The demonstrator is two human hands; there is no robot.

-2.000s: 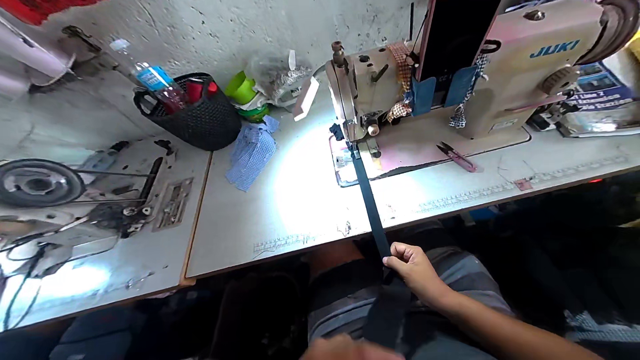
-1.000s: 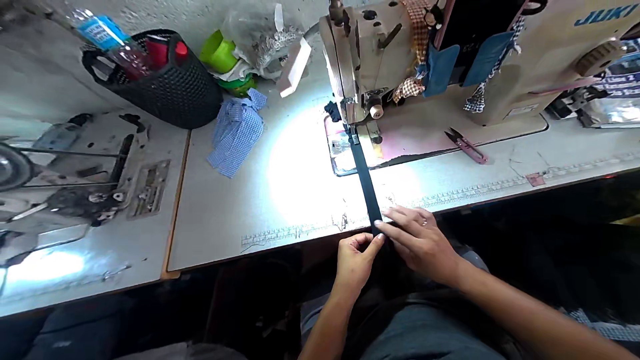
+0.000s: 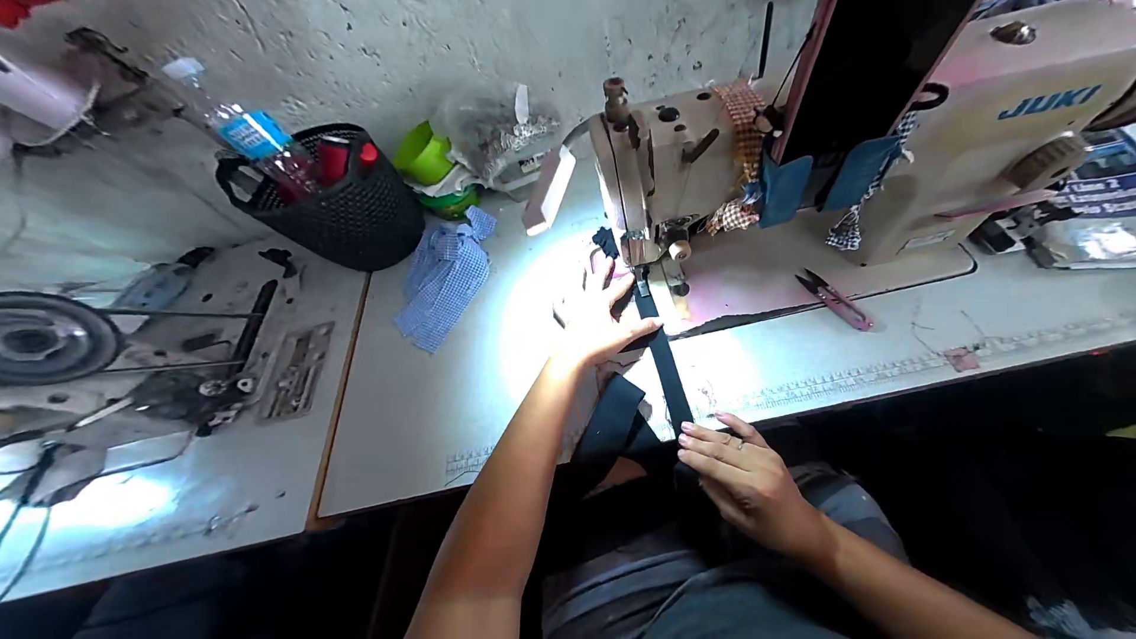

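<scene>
A black fabric strip (image 3: 667, 368) runs from under the presser foot (image 3: 642, 282) of a JUKI sewing machine (image 3: 683, 160) down to the table's front edge. My left hand (image 3: 599, 315) lies beside the needle area with fingers spread, its thumb touching the strip; whether it grips any cloth is hard to tell. At the table edge my right hand (image 3: 732, 466) holds the strip's lower part, fingertips on top. Another length of black fabric (image 3: 611, 422) hangs over the edge beneath my left forearm.
Pink-handled thread snips (image 3: 836, 302) lie right of the needle. Blue checked cloth (image 3: 445, 280), a black basket (image 3: 346, 204) with a bottle (image 3: 257, 133), and a green container (image 3: 424, 153) stand to the left. Another machine (image 3: 177, 355) occupies the far left.
My left hand has moved from the strip at the table edge up to the needle area. My right hand stays on the strip near the edge, slightly lower and to the right.
</scene>
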